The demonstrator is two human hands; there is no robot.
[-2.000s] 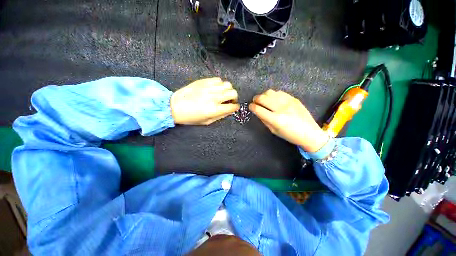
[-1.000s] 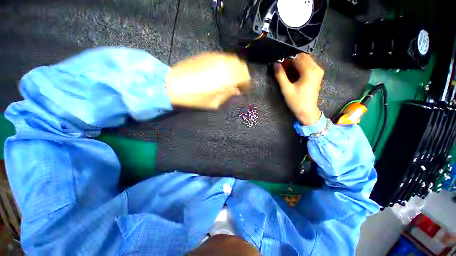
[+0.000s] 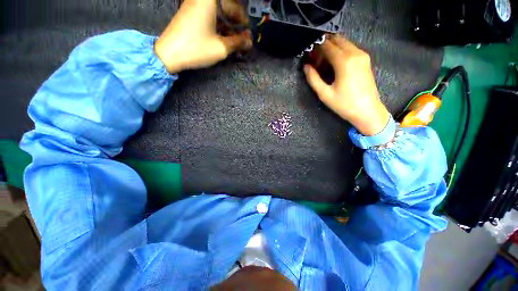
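A black cooling fan [image 3: 304, 12] on a black housing [image 3: 279, 40] is at the top middle, cut off by the upper edge. My left hand [image 3: 199, 38] is at its left side with fingers curled; whether it holds something there is hidden. My right hand [image 3: 343, 77] is at the housing's front right corner, fingertips by small bright pieces along the edge; a grip on anything cannot be made out. A small loose pile of tiny silvery-purplish screws or pins [image 3: 280, 125] lies on the black mat [image 3: 238, 165].
An orange electric screwdriver [image 3: 421, 110] with a black cable [image 3: 468, 108] lies at the right, partly behind my sleeve. Another black fan unit [image 3: 463, 20] stands at the top right. Stacked black panels [image 3: 488, 165] stand at the right edge. Green bench top [image 3: 162, 177] shows beside the mat.
My left hand has moved from near the pile up to the fan's left side. My right hand has moved from the pile to the housing's front corner. The camera view has shifted.
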